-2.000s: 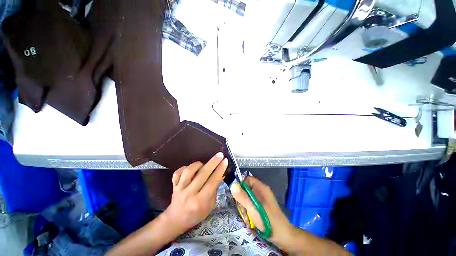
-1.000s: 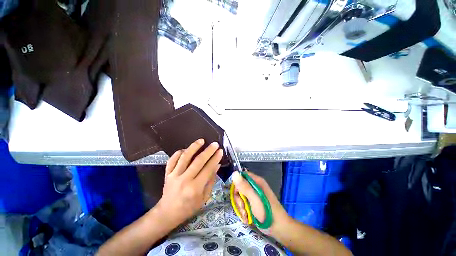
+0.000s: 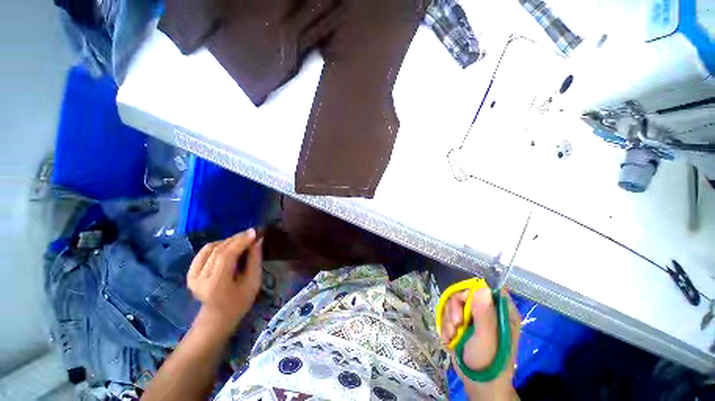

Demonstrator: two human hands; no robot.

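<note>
My right hand (image 3: 484,333) holds the scissors (image 3: 502,313) by their green and yellow handles, blades pointing up over the table's front edge, with no cloth between them. My left hand (image 3: 227,274) is below the table edge at the left, its fingers curled on dark brown cloth; where that cloth ends is hard to see. Brown cloth (image 3: 317,233) hangs below the edge beside it. A stitched brown piece (image 3: 349,133) lies flat on the table, its squared end near the ruler edge, joined or overlapping with a brown pile (image 3: 263,47).
The sewing machine's needle area (image 3: 631,129) is at the right. Black thread snips (image 3: 684,282) lie near the right edge. Plaid strips (image 3: 455,35) are at the back. A denim heap (image 3: 117,290) and a blue bin (image 3: 98,141) are at the left.
The view has turned left. The small angled piece has left the tabletop. My left hand has moved away from the scissors, down and left. The scissors are clear of the cloth.
</note>
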